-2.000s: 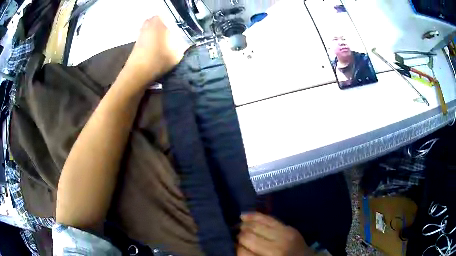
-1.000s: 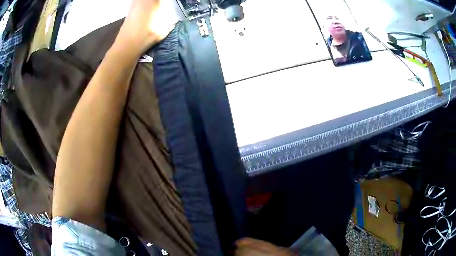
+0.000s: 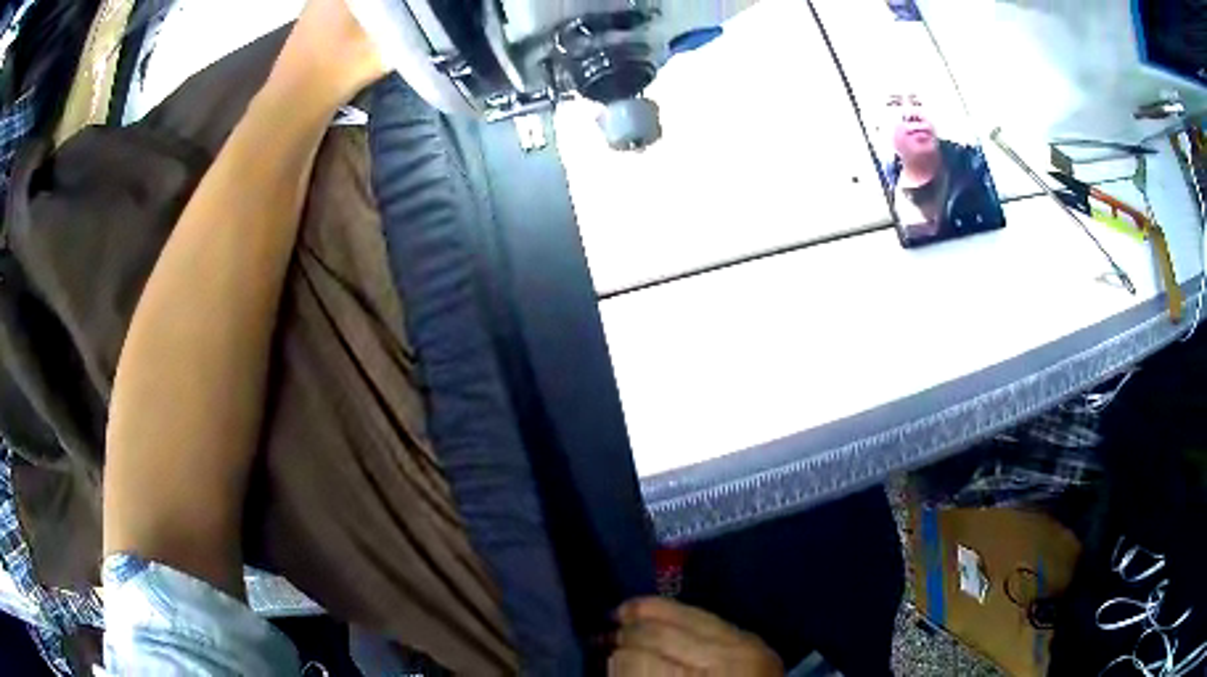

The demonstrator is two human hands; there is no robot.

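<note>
A navy-black waistband [image 3: 444, 291] runs from the sewing machine head [image 3: 582, 53] down to the bottom of the picture, smooth along its right side and gathered on its left. The brown garment body [image 3: 351, 384] hangs from its left edge. My left hand [image 3: 331, 53] lies at the top, on the cloth left of the machine; the machine head partly hides its fingers. My right hand [image 3: 688, 641] is at the bottom edge, its fingers closed on the waistband's near end. The needle area is hidden behind the machine head.
A phone [image 3: 942, 185] showing a person lies on the white table [image 3: 755, 318]. Tweezers [image 3: 1072, 212] and orange-handled tools [image 3: 1125, 218] lie right of it. A grey measuring scale [image 3: 847, 456] edges the table. A cardboard box [image 3: 993, 582], checked cloth [image 3: 1019, 456] and white cords [image 3: 1138, 608] are below right.
The waistband's upper part and my left hand have shifted left. The waistband is smoother and straighter than in the oldest frame. The view has tilted, showing more of the machine head than one second ago.
</note>
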